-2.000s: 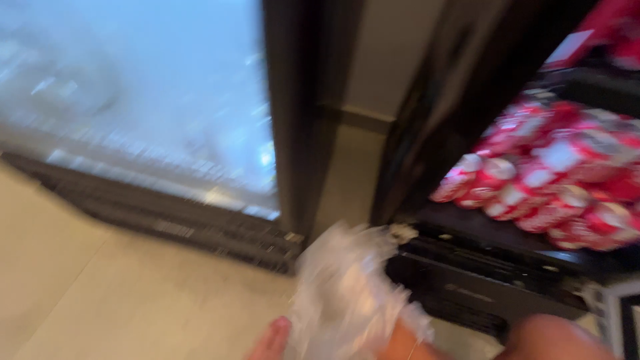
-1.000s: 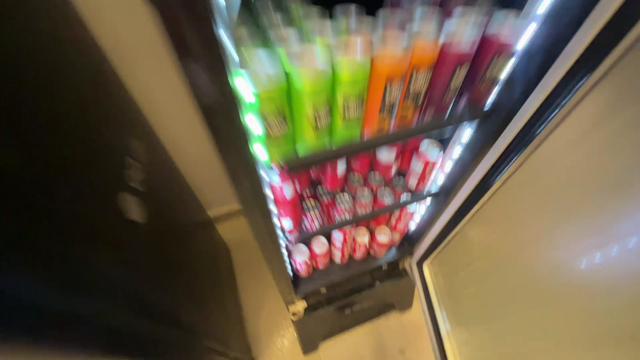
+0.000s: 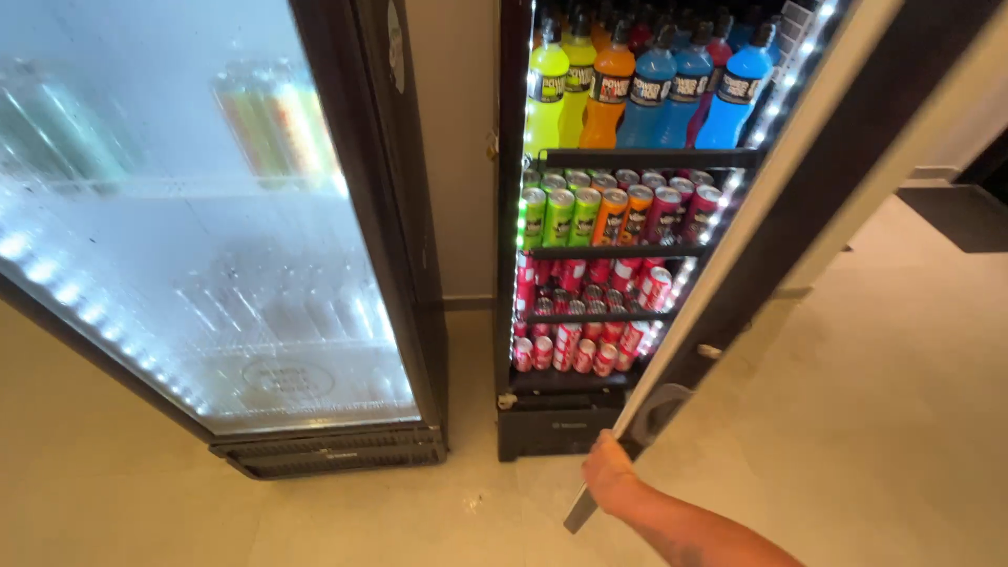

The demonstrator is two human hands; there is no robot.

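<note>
My right hand [image 3: 610, 472] grips the edge of the fridge door [image 3: 756, 260] near its lower end, and the door stands open to the right. Inside the lit drinks fridge [image 3: 561, 433], sports drink bottles [image 3: 610, 90] in yellow, orange and blue fill the upper shelf. Below them stand green, orange and purple cans [image 3: 585, 216]. Red cans [image 3: 583, 354] fill the lower shelves, some of them stacked. My left hand is out of view.
A second upright fridge [image 3: 323, 453] with a fogged glass door [image 3: 197, 236] stands shut at the left, a narrow gap from the first. Tiled floor [image 3: 378, 512] runs in front of both. A dark mat [image 3: 957, 216] lies at the far right.
The view has swung widely. Clear crumpled plastic and parts of both hands showed two seconds ago; now only my right hand shows, on the door, and the plastic is out of view.
</note>
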